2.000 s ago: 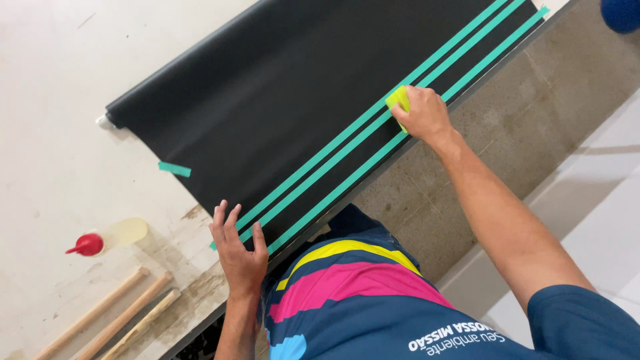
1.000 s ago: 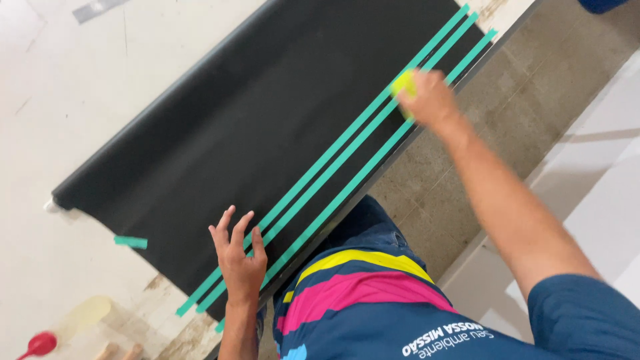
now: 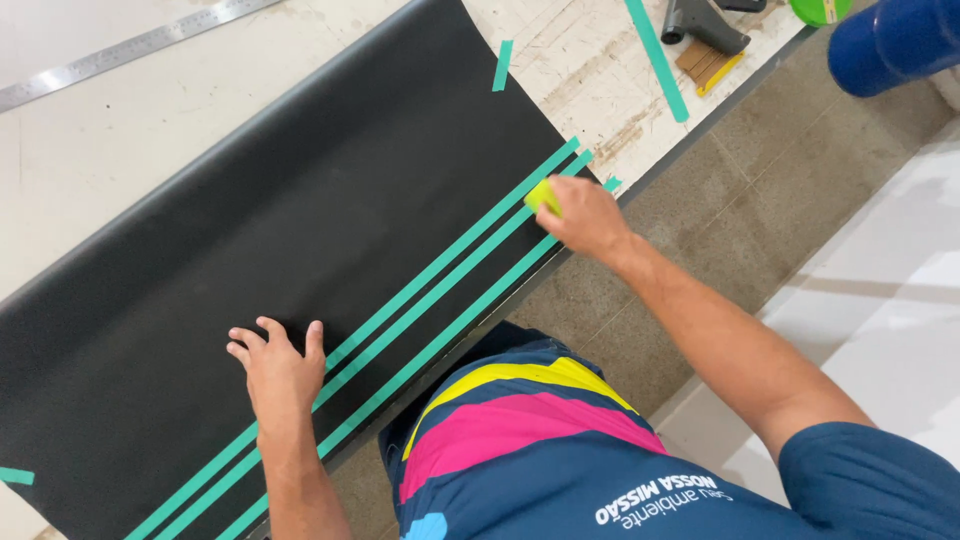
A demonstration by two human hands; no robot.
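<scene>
A black sheet, rolled along its far side, lies on the table. Three parallel strips of green tape run along its near edge, and short green tape pieces sit at its corners. My right hand is closed on a yellow-green pad or squeegee, pressed over the strips near their right end; the underside of the pad is hidden. My left hand rests with spread fingers on the black sheet, its wrist over the tape strips.
A steel ruler lies at the back left. At the top right are a loose green tape strip, a dark grey tool handle, a yellow-edged brown piece and a green round object. A blue drum stands beyond the table edge.
My right hand has moved along the tape strips to near their right end with the yellow-green pad. My left hand has shifted further onto the sheet. The view has moved to the right.
</scene>
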